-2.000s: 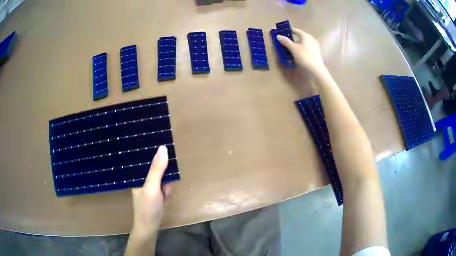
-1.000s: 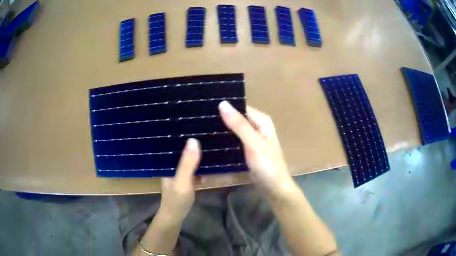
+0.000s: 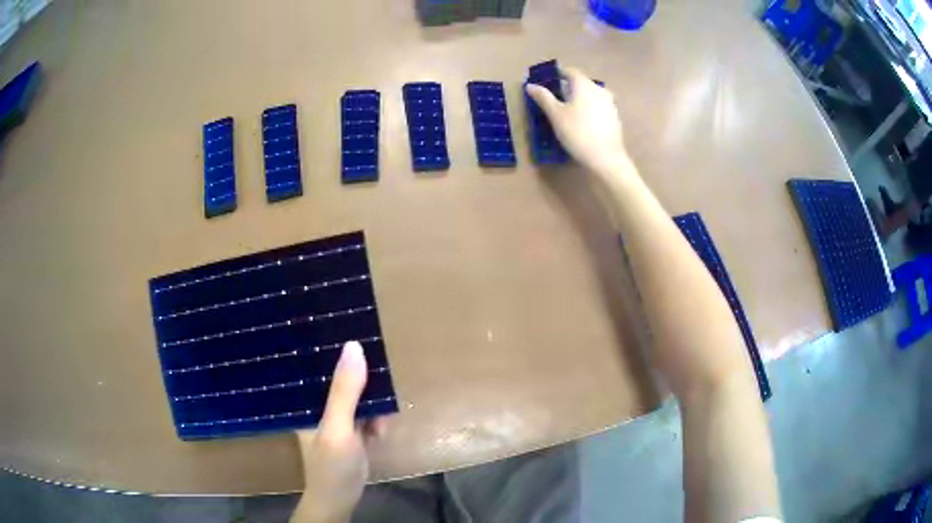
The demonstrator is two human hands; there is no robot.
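Observation:
My left hand [image 3: 342, 434] grips a partly split cell [image 3: 271, 337], dark blue with silver lines, by its lower right corner, thumb on top. My right hand [image 3: 583, 117] holds a narrow cell strip [image 3: 544, 72] at the sixth pile from the left in a row of small piles. The cell strips in the row [image 3: 360, 136] stand upright on the table, side by side with gaps. The seventh pile is mostly hidden behind my right hand. A half-cut cell [image 3: 720, 281] lies partly under my right forearm.
The tan table [image 3: 491, 266] has a curved front edge. A stack of uncut cells [image 3: 843, 250] lies at its right edge. Dark blocks [image 3: 470, 10] and a blue round object [image 3: 622, 10] are at the back. A blue piece [image 3: 18, 94] is far left. A blue stool [image 3: 915, 296] stands right.
The cell in my left hand is narrower than before. My right hand has left the held cell and moved up to the row, now at the sixth pile instead of the seventh.

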